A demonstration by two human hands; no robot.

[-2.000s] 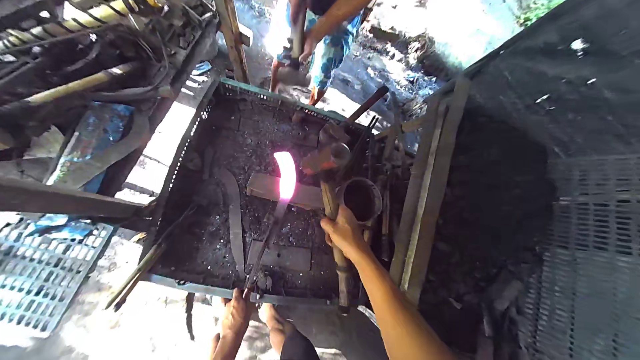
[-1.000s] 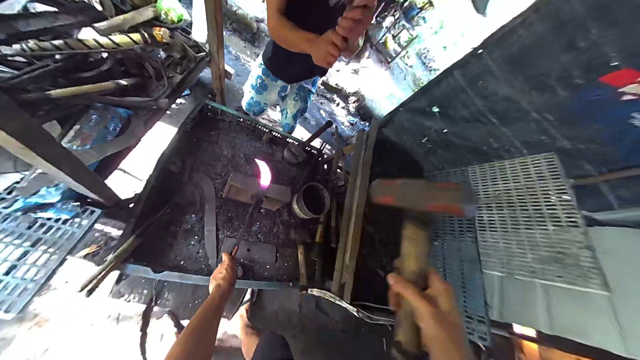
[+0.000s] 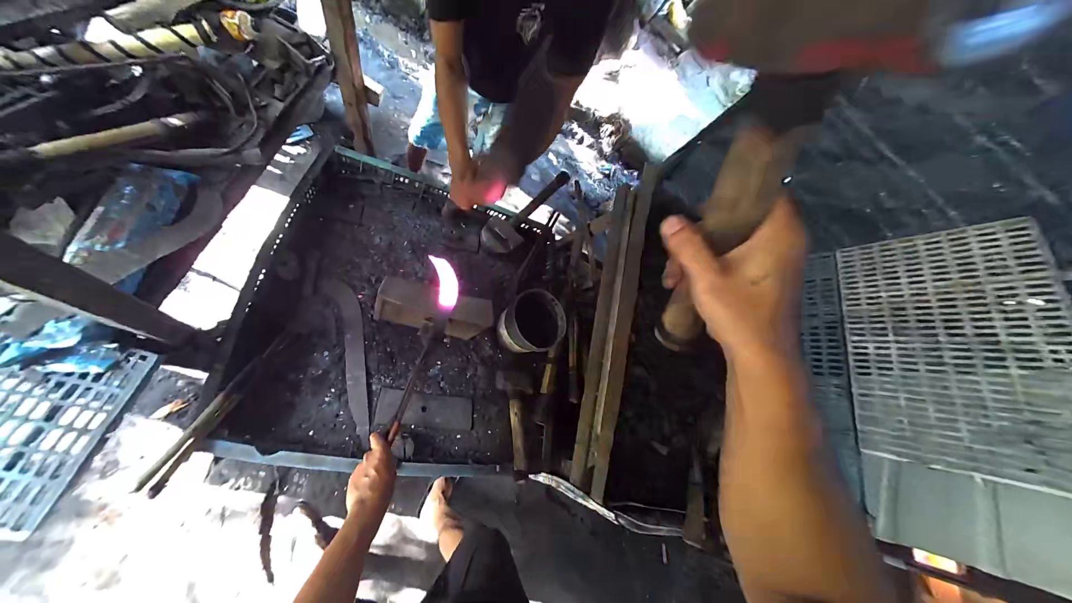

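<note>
My left hand (image 3: 371, 479) grips the rear end of a long dark metal tool (image 3: 410, 385), which looks like tongs. At its far end a curved, glowing hot metal blade (image 3: 445, 283) lies over a rectangular metal anvil block (image 3: 402, 303). High at the right, my right hand (image 3: 741, 276) is closed round the wooden handle of a large hammer (image 3: 821, 38); its head is blurred and partly out of view. Across the bed, a co-worker's hands (image 3: 476, 186) are together near the far edge, over a blurred handle or tool that I cannot make out.
A metal can (image 3: 532, 321) stands right of the block, with a smaller hammer (image 3: 516, 419) below it. On the dark bed lie a curved flat blade (image 3: 352, 360) and a flat plate (image 3: 425, 409). Wooden rails (image 3: 615, 335) run along the right; a plastic grate (image 3: 955, 335) is beyond.
My right hand has raised the hammer from low at the right a second ago. The co-worker's hands have come down toward the bed. The glowing piece remains over the block.
</note>
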